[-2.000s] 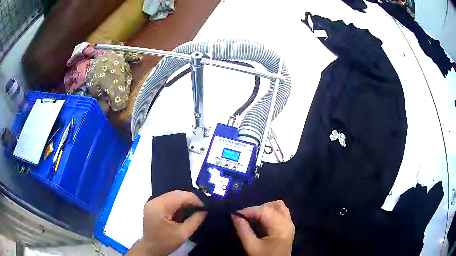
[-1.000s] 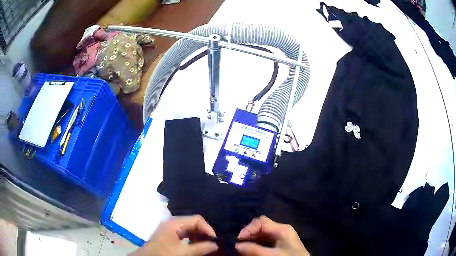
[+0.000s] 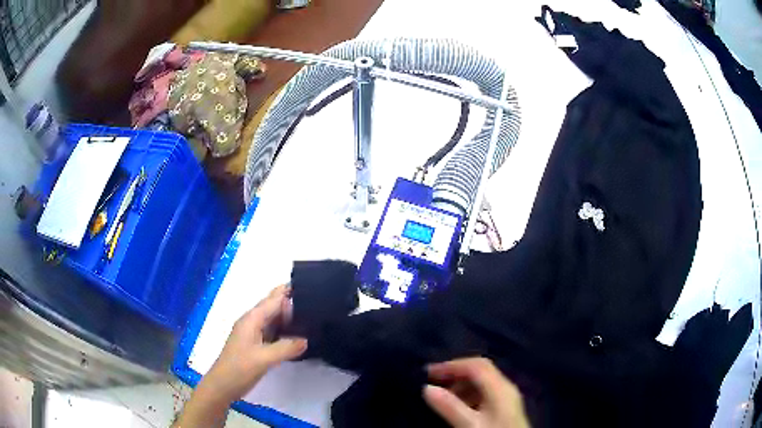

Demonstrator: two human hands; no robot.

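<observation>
A large black garment (image 3: 618, 167) lies across the table's right side and front, with a white butterfly-like tag and a small pale ring on it. The blue-purple thread trimmer (image 3: 409, 242) has a lit display; black cloth lies against its front end. My left hand (image 3: 255, 343) holds the left edge of a black garment part (image 3: 324, 292) left of the trimmer; some fingertips are hidden by the cloth. My right hand (image 3: 476, 393) is over the black cloth in front of the trimmer, thumb and forefinger apart, partly cut off by the lower edge.
A silver stand (image 3: 363, 142) with long cross rods and a ribbed grey hose (image 3: 468, 58) stand behind the trimmer. Pink-handled snips (image 3: 487, 227) lie right of it. A blue crate (image 3: 167, 234) with a clipboard (image 3: 83, 192) is at the left, and cloth scraps (image 3: 209, 104) lie behind it.
My left hand has moved left and up to the garment part's edge. My right hand has moved right, its fingers now apart. The upright black part has dropped towards me and shows shorter.
</observation>
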